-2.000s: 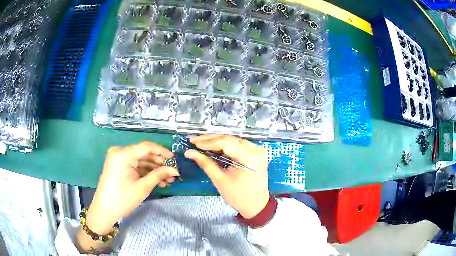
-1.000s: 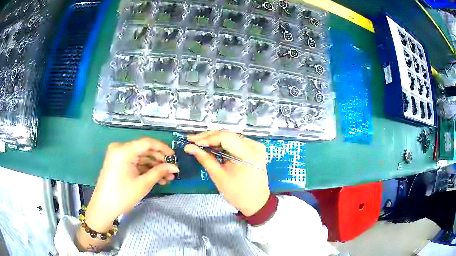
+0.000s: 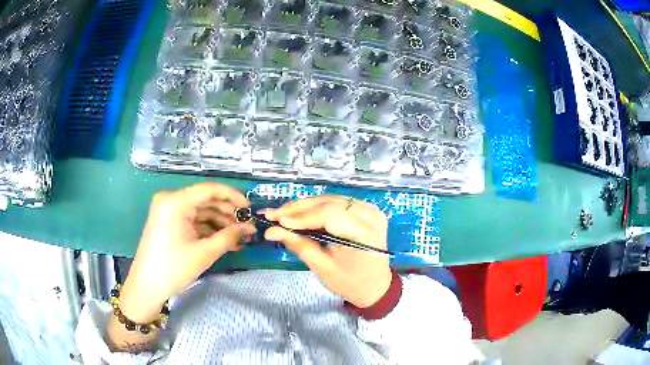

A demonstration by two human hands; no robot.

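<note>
My left hand (image 3: 189,232) pinches a small dark electronic module (image 3: 244,214) with a pale round ring between thumb and fingertips. My right hand (image 3: 331,242) holds thin dark tweezers (image 3: 321,237); their tips are at the module, but whether they touch it or carry a piece is too small to tell. A blue die-cut sheet (image 3: 426,227) with rows of small white pieces lies under my hands, partly hidden by them. The clear blister tray (image 3: 306,175) lies just beyond, with small parts in its square pockets.
Stacked clear trays (image 3: 25,107) stand at the far left, beside a dark gridded sheet on blue backing (image 3: 100,78). A blue film sheet (image 3: 512,135) lies right of the tray. Farther right are a blue box with white insert (image 3: 595,100) and loose parts (image 3: 586,218). A red stool (image 3: 502,296) is below.
My right hand has brought the tweezer tips left from over the blue sheet to the module, and the tweezers lie at a flatter angle. My left hand still pinches the module.
</note>
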